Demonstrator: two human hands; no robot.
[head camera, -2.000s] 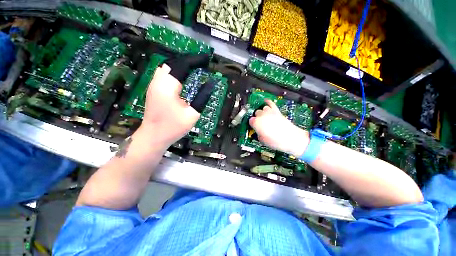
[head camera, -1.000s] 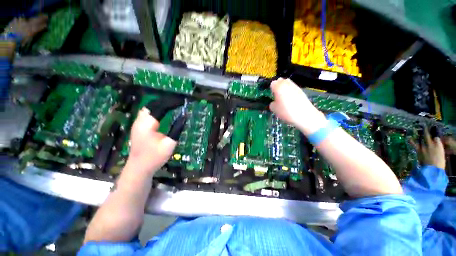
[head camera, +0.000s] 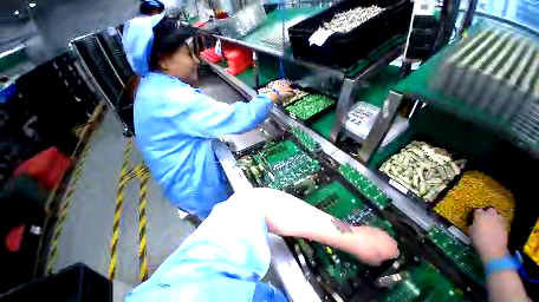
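Observation:
My left hand (head camera: 376, 245) is over the boards with its fingers turned down and hidden; whether it holds anything cannot be told. Green circuit boards (head camera: 334, 199) with rows of small parts lie in black carriers around it. My right hand (head camera: 490, 231) wears a light blue wrist strap. Its fingertips are at the small golden-yellow components (head camera: 476, 194) in their bin, and its grip is hidden. Pale oblong components (head camera: 421, 168) fill the bin to the left. Large yellow components (head camera: 533, 243) show at the right edge.
A blue-smocked worker (head camera: 189, 127) reaches to bins beside a bin of green parts (head camera: 309, 107). Metal uprights (head camera: 380, 126) stand by a clear plastic box (head camera: 361, 118). A silver rail (head camera: 288, 268) edges the line. A black bin (head camera: 348, 26) sits on the upper shelf.
The view has swung left, bringing the neighbouring worker and aisle into sight. My right hand has moved from the boards' far edge to the golden-yellow bin. My left hand remains over the boards.

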